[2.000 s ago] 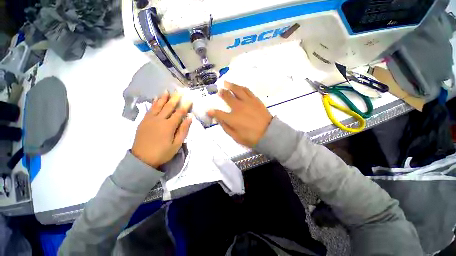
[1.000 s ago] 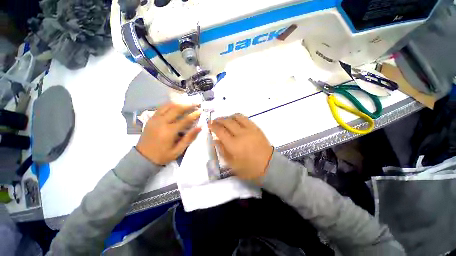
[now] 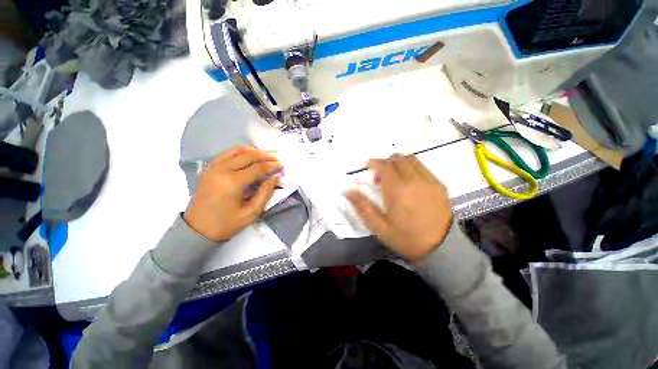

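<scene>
A grey garment panel [image 3: 216,130] with white pocketing cloth [image 3: 328,205] lies in front of the machine needle, its near edge folded and hanging at the table edge. My left hand [image 3: 234,193] pinches the cloth left of the needle, thumb and fingers together. My right hand [image 3: 404,202] is over the right side of the white cloth, slightly blurred, fingers apart; whether it grips the cloth is unclear. The presser foot [image 3: 312,133] is behind both hands. The white lockstitch machine [image 3: 389,86] stands across the back.
Yellow and green scissors [image 3: 505,162] and a black-handled tool [image 3: 545,126] lie at right, near a brown card [image 3: 610,155]. Rounded grey pieces [image 3: 76,166] are at the left edge. A gathered grey bundle [image 3: 119,39] is behind left. White-edged panels [image 3: 595,310] are low right.
My right hand has moved right, away from the needle. The near end of the cloth has changed from a flat white flap to folded grey and white cloth. My left hand stays near the same place.
</scene>
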